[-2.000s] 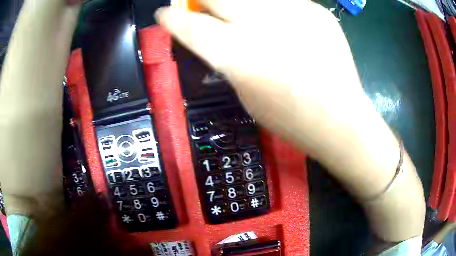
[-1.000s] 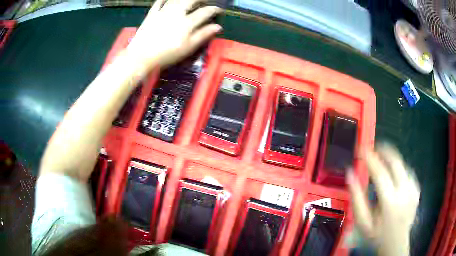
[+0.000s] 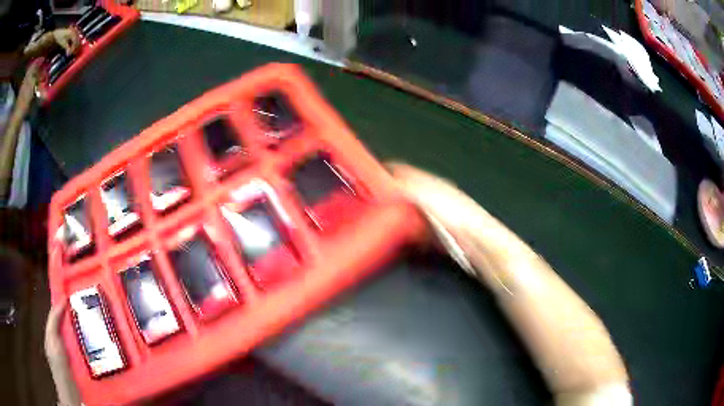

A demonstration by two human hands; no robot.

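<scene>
The red foam tray is lifted off the bench and tilted, blurred by motion. Its two rows of pockets hold several closed flip phones, dark with strong white glare. My right hand grips the tray's right end; its fingers are partly hidden at the edge. My left hand holds the tray's left end; only a strip of it shows beside the tray.
Dark green bench lies under and behind the tray. Another person's hands are at a red tray at top left. A pale sheet stack and a blue clip lie at right.
The view has swung left. The tray has gone from lying on the bench to being held up and tilted. Both hands have moved to its ends, and the open phone no longer shows.
</scene>
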